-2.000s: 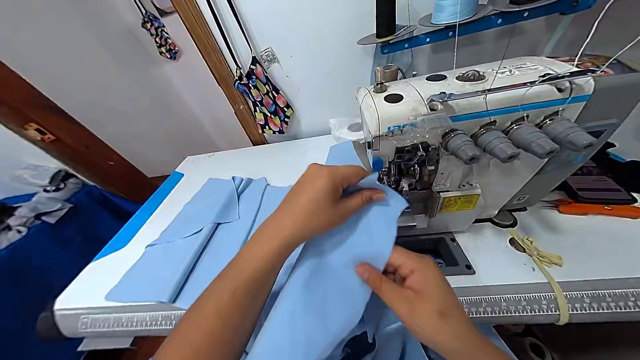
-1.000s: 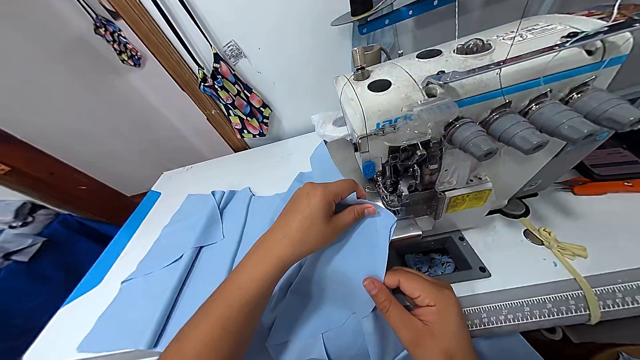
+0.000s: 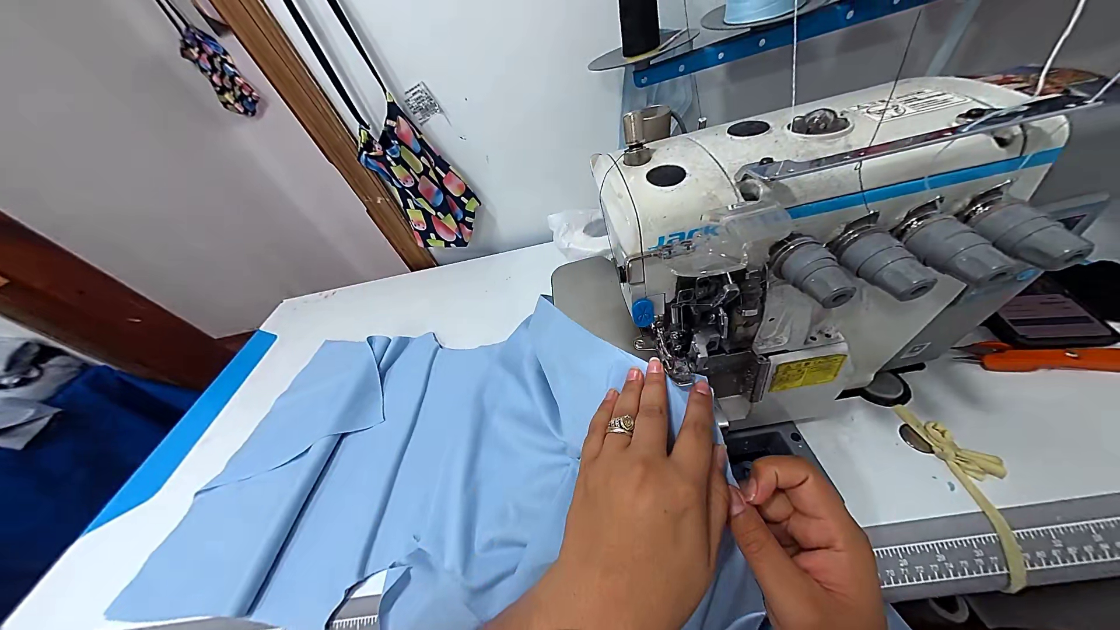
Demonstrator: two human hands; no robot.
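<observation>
Light blue fabric [image 3: 472,437] lies spread over the left of the sewing table, its right edge at the presser foot [image 3: 681,372] of a white Jack overlock machine [image 3: 840,166]. My left hand [image 3: 647,499], with a ring on one finger, rests flat on the fabric, fingertips just before the foot. Close beside it on the right, my right hand [image 3: 801,542] pinches the fabric's edge between thumb and index finger. The fabric under my left palm is hidden.
A measuring tape strip [image 3: 945,556] runs along the table's front edge. A knotted yellowish strip [image 3: 962,464] hangs over it. Orange-handled snips [image 3: 1050,358] and a phone [image 3: 1054,311] lie at the right. Thread spools [image 3: 639,31] stand above; a patterned garment [image 3: 424,179] hangs behind.
My left hand has gone from pinching the fabric to lying flat on it at the foot. My right hand still pinches the edge. The fabric's folded top piece now lies flatter by the machine.
</observation>
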